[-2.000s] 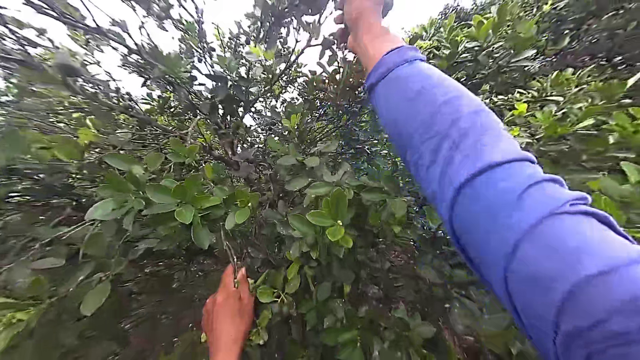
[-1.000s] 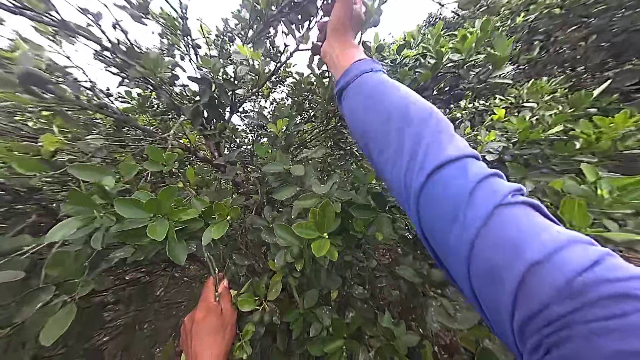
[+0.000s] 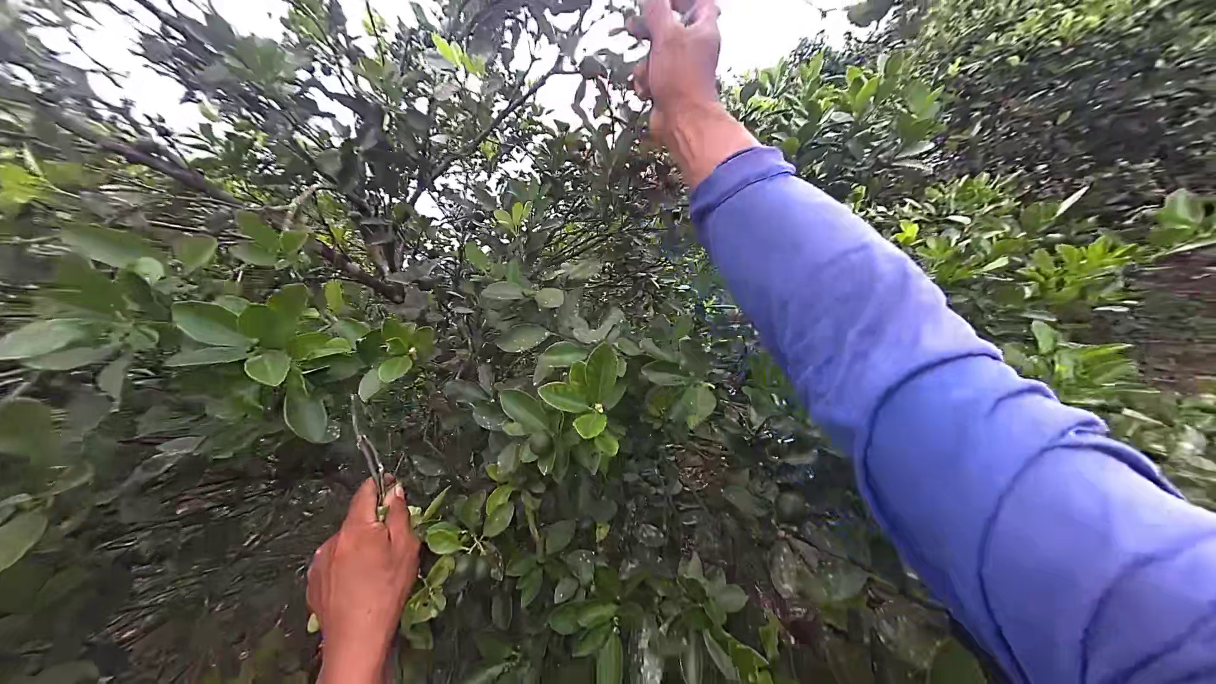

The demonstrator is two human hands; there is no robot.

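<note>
My left hand [image 3: 366, 560], at the lower left, has its thumb and fingers closed on a thin leafy twig [image 3: 366, 442] that points upward. Around it are green leaves [image 3: 271, 347] of a dense broad-leaved shrub. My right hand [image 3: 682, 62] is raised at the top centre, at the end of a blue sleeve [image 3: 874, 313], among small leaves and twigs against the sky. Its fingertips are cut off by the frame's upper edge, so whether it holds anything cannot be told.
A darker woody branch [image 3: 180, 176] slants down from the upper left toward the shrub's middle. More foliage [image 3: 1073, 266] stands at the right behind my arm. A leaf cluster [image 3: 589, 399] with bright green tips is at the centre, between my hands.
The left hand keeps its hold on the twig. The right arm stays raised, its hand shifting slightly within the view. Nothing has plainly been let go.
</note>
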